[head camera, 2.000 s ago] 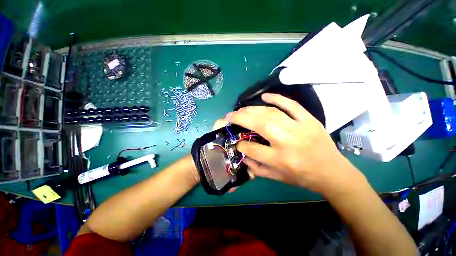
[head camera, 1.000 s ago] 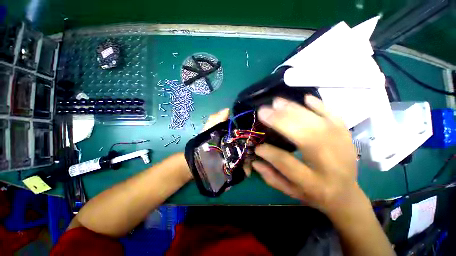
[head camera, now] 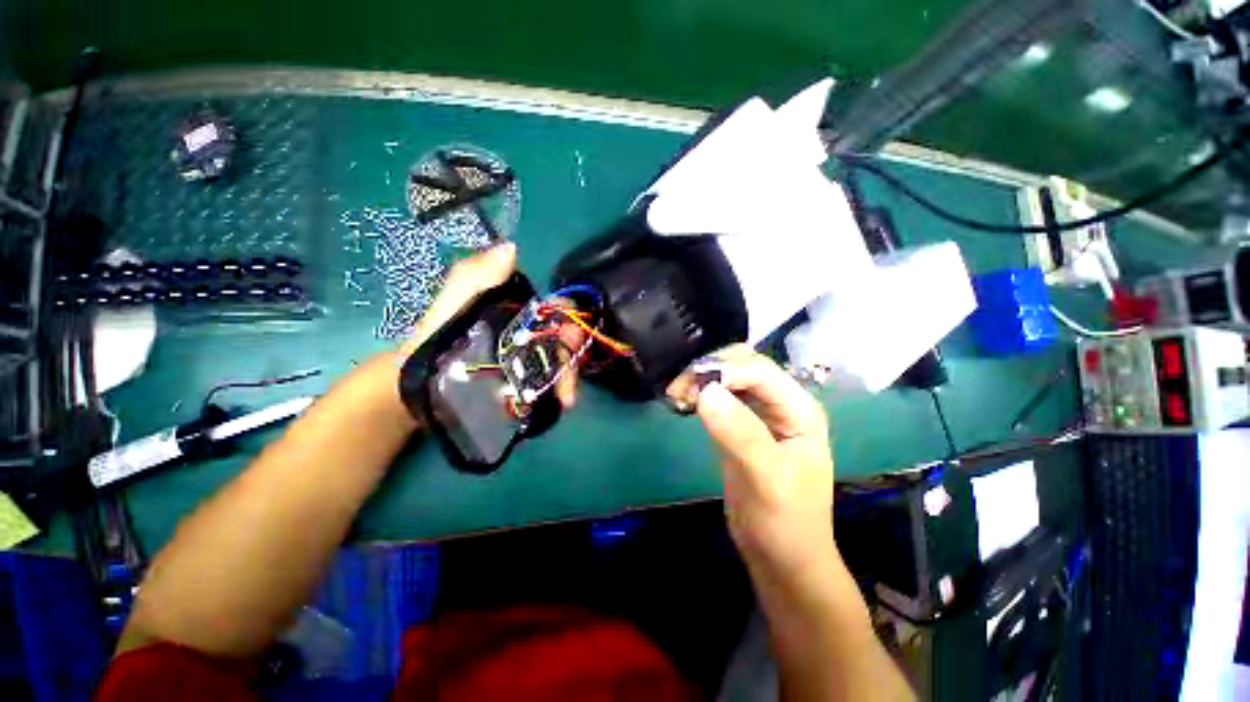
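Observation:
The camera body [head camera: 658, 309], with black head and white shell, lies on the green bench. The black front cover [head camera: 473, 391] is beside its open end, its inside facing up. Red, orange and blue wires [head camera: 583, 327] run between them. My left hand [head camera: 473, 285] holds the cover by its far edge, with part of the hand hidden under it. My right hand [head camera: 761, 409] is at the near side of the black head, thumb and fingertips pinched on a small dark item too small to name.
Loose screws [head camera: 398, 268] and a round screw dish [head camera: 463, 185] lie behind my left hand. A white stick-shaped part [head camera: 137, 457] is at left. A blue block [head camera: 1014, 311] and power supply [head camera: 1165, 380] are at right.
My right hand has left the wires and moved to the near side of the black head, fingers now pinched. The cover is still in my left hand. The view has swung right.

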